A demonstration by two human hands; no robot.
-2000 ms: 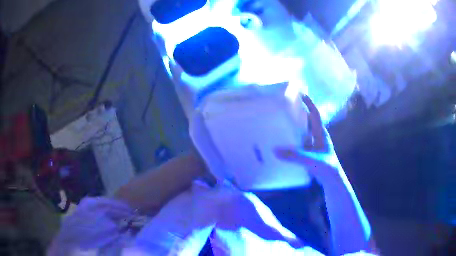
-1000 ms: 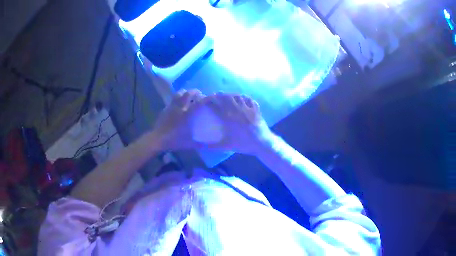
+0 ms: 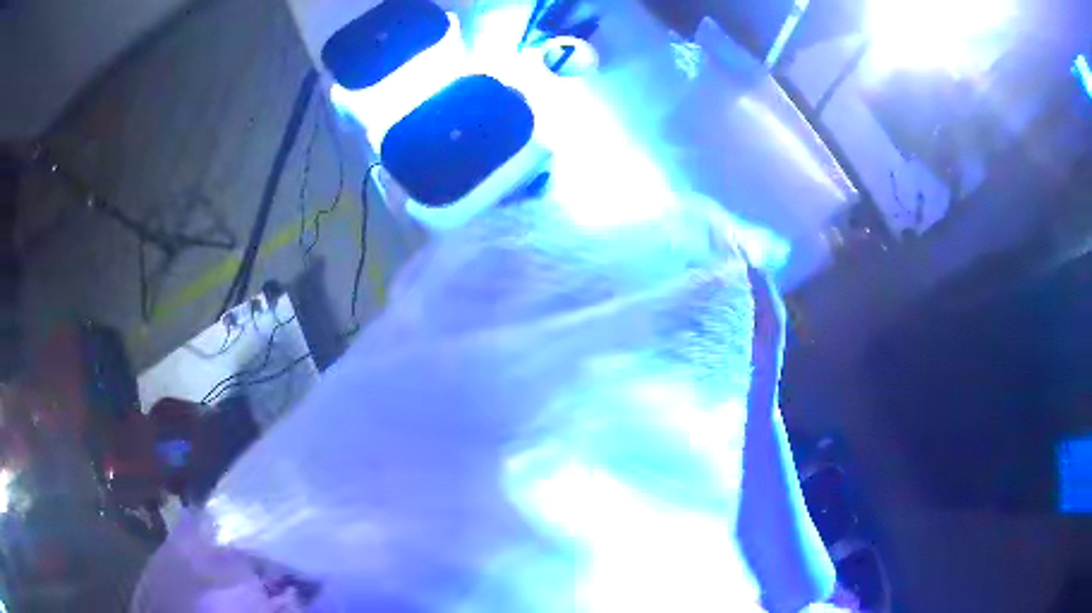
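A large, thin, whitish sheet (image 3: 479,395), blurred and possibly tissue or plastic, spreads across the middle and hides most of my smock. My right forearm runs up along its right edge. My right hand (image 3: 763,254) is at the sheet's upper right corner and seems to grip it, though glare washes out the fingers. My left hand and forearm are not visible; the sheet may cover them. Beyond the sheet, a white electronic unit with a black rounded face (image 3: 455,141) stands on the bright bench. A second such unit (image 3: 386,43) is behind it, at the top.
A glaring lamp (image 3: 940,36) is at the upper right. A small round white thing (image 3: 565,56) lies on the bench. At left are thin black tripod legs (image 3: 162,234), a white base plate (image 3: 240,353) with cables, and a dark red machine (image 3: 144,443).
My two hands were together around a small pale thing a second ago. Now the sheet is spread wide, my right hand is farther up and right, and my left hand has gone from sight.
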